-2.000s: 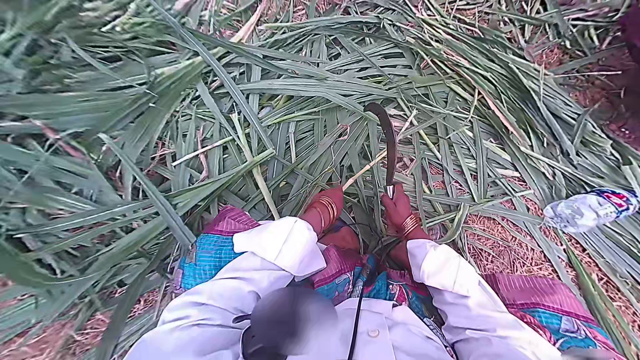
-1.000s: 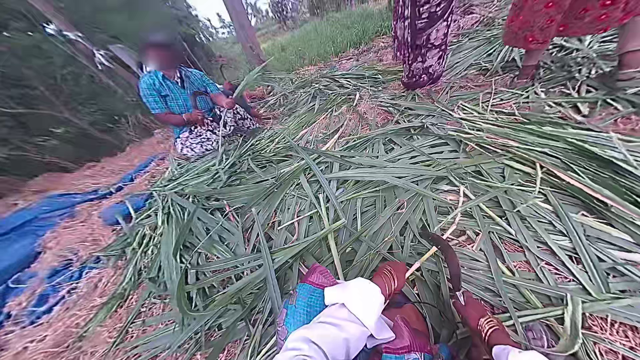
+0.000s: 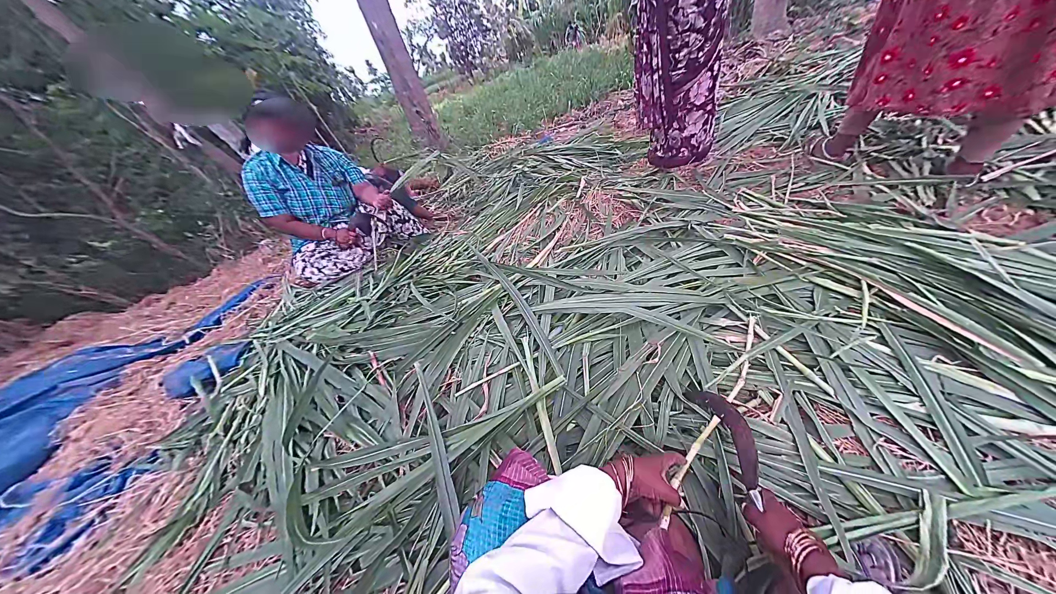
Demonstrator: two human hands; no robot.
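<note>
Near the bottom of the head view, my left hand is closed around a pale plant stalk, which points up and to the right. To its right, my right hand grips the handle of a sickle. The dark curved blade stands up from the hand, its tip bending left close behind the stalk; whether they touch I cannot tell. Long cut green leaves lie thickly all around both hands. Bangles circle both wrists, and part of my lap is hidden by the white sleeves.
A person in a checked shirt sits at the upper left, hands at a stalk. Two people in patterned skirts stand at the upper right. Blue sheeting lies over dry straw on the left. A clear plastic bottle is partly hidden at the lower right.
The view has swung up and left, bringing in the seated and standing people. Both hands still hold the stalk and the sickle.
</note>
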